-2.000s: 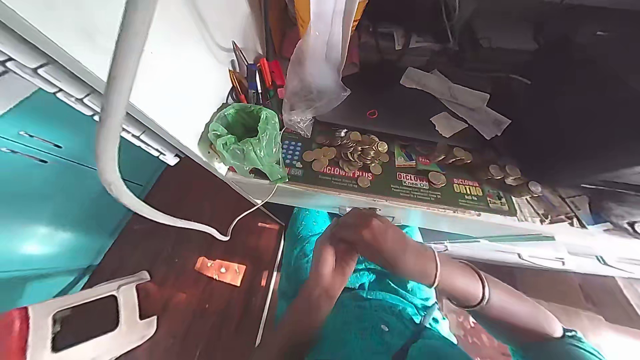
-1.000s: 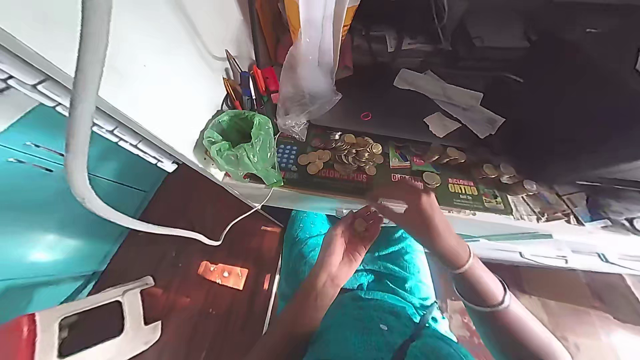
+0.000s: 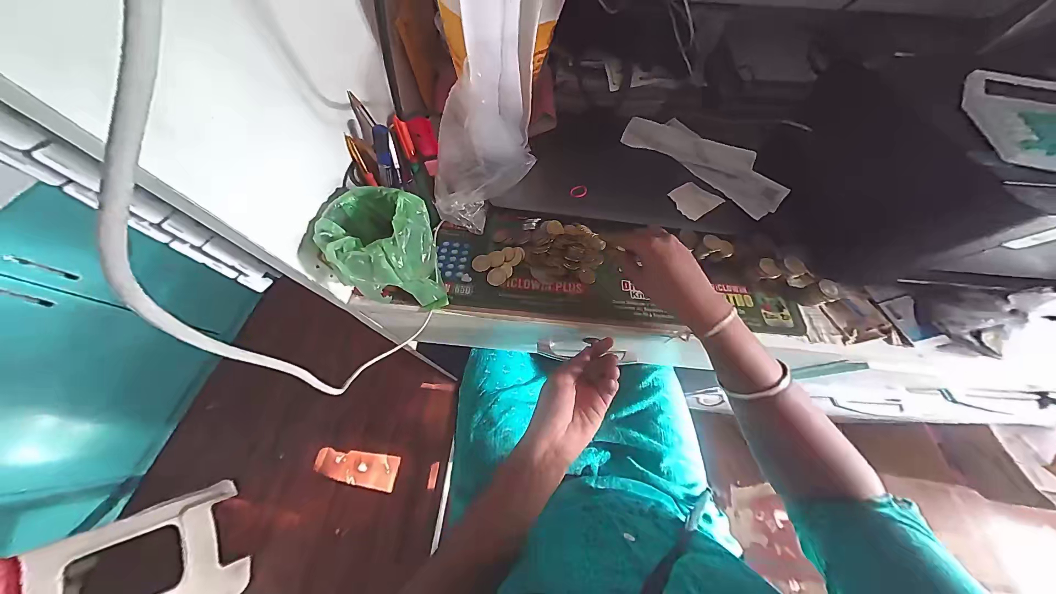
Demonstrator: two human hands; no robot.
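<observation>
My left hand (image 3: 582,388) is held palm up above my lap, near the counter's front edge, with its fingers curled around what looks like a coin (image 3: 591,340). Over the counter mat (image 3: 610,309), my right hand (image 3: 656,260) reaches down at the right side of a heap of coins (image 3: 565,252). Its fingertips are blurred and dark, so whether they grip a coin is hidden. A few flatter-lying coins (image 3: 499,266) sit left of the heap. More coins (image 3: 716,246) lie beyond my right wrist, and small piles (image 3: 792,271) stand farther right.
A green plastic bag (image 3: 375,243) lines a container at the left, before a bunch of pens (image 3: 384,153). Clear plastic (image 3: 487,157) hangs behind the coins. Paper strips (image 3: 709,161) and a red rubber band (image 3: 578,191) lie farther back. A white cable (image 3: 124,223) loops at left.
My hands, together over my lap at first, have parted. The right one has moved forward to the coins on the mat; the left one stays low by the counter edge.
</observation>
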